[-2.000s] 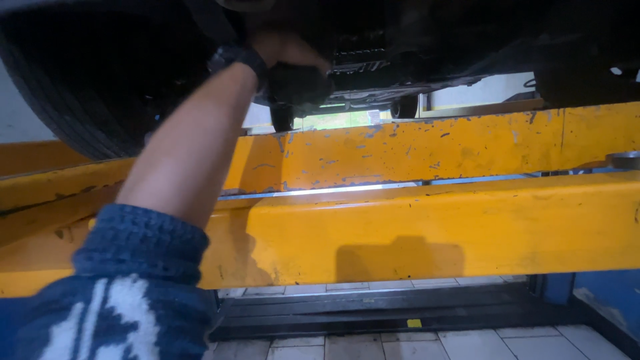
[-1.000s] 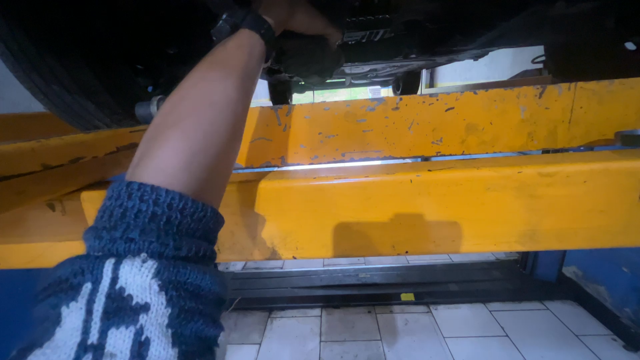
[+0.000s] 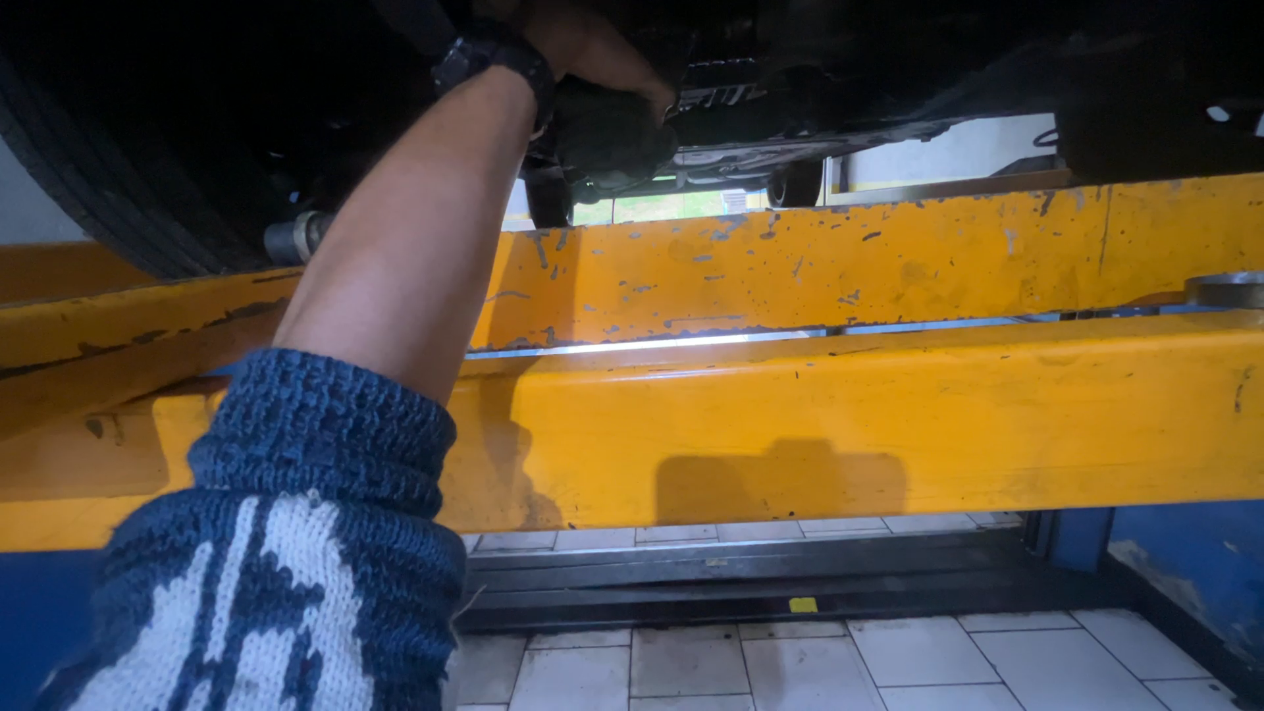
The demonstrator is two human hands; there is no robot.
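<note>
My left hand (image 3: 607,59) reaches up over the yellow lift beam into the dark underside of a raised vehicle. It wears a dark wristwatch (image 3: 494,59), and its fingers curve over a dark rounded part (image 3: 617,143); whether they grip it is too dark to tell. Just right of the fingertips is a ribbed metal part (image 3: 721,89). The arm comes from a rolled-up blue and white knitted sleeve (image 3: 326,425). A grey cylindrical piece (image 3: 291,239) shows left of the forearm, beside the tire (image 3: 89,178). My right hand is out of view.
Two yellow steel beams cross the view, a scratched rear one (image 3: 790,257) and a nearer one (image 3: 839,415), below the vehicle. A round metal pad (image 3: 1224,290) sits at the right. Blue lift structure (image 3: 1185,553) stands lower right, above a tiled floor (image 3: 691,667).
The view has shifted somewhat. The hand stays up at the dark rounded part under the vehicle. The grey cylindrical piece beside the tire shows more plainly than two seconds ago.
</note>
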